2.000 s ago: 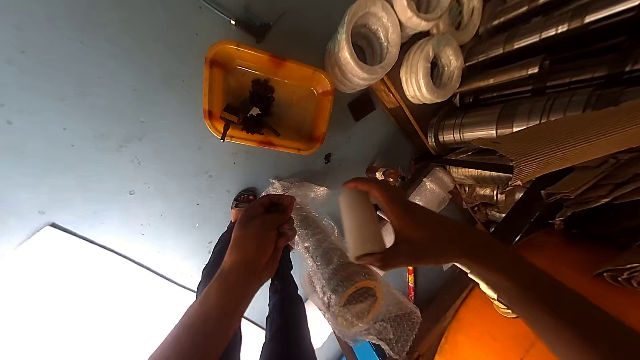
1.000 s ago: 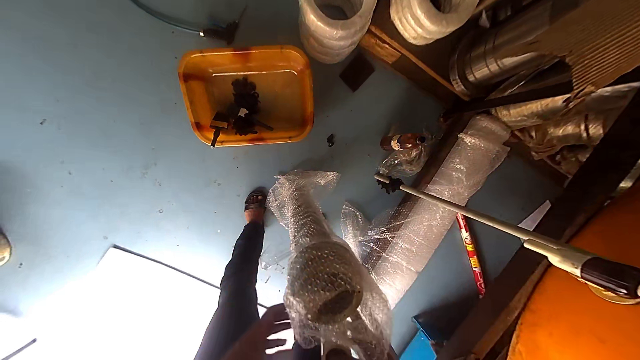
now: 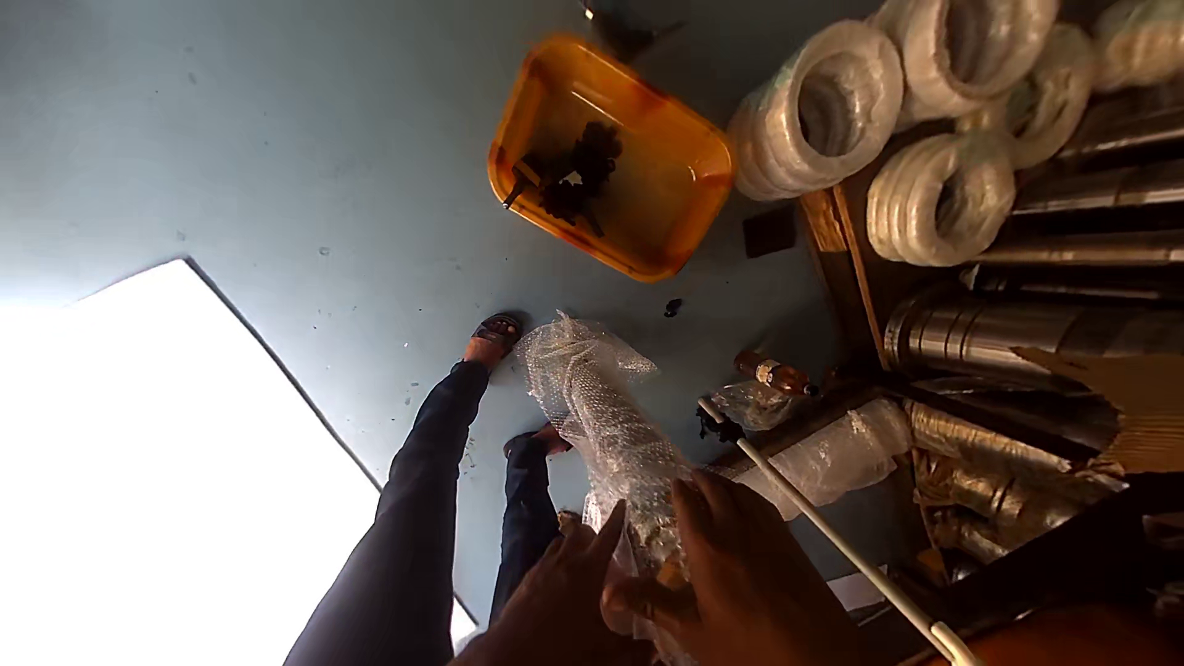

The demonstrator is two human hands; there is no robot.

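Observation:
A long object wrapped in bubble wrap (image 3: 615, 430) runs from the middle of the view down to my hands, its far end covered by loose, crumpled wrap. My left hand (image 3: 564, 592) presses on the near end from the left side. Opposite it, my right hand (image 3: 731, 564) grips the wrap, thumb and fingers around the near edge. Part of the near end is hidden behind the fingers. What lies inside the wrap cannot be told.
An orange plastic tub (image 3: 684, 217) with dark pieces stands ahead. Wrapped rings (image 3: 832, 106) and metal cylinders (image 3: 1036, 324) fill the right. A pale rod (image 3: 832, 532), a brown bottle (image 3: 775, 374) and a bubble wrap roll (image 3: 837, 453) lie nearer. My legs (image 3: 416, 481) are at left.
The white roll my right hand held two seconds ago is no longer in it. Both hands are now at the near end of the wrapped object, the right one back in view. The view has shifted.

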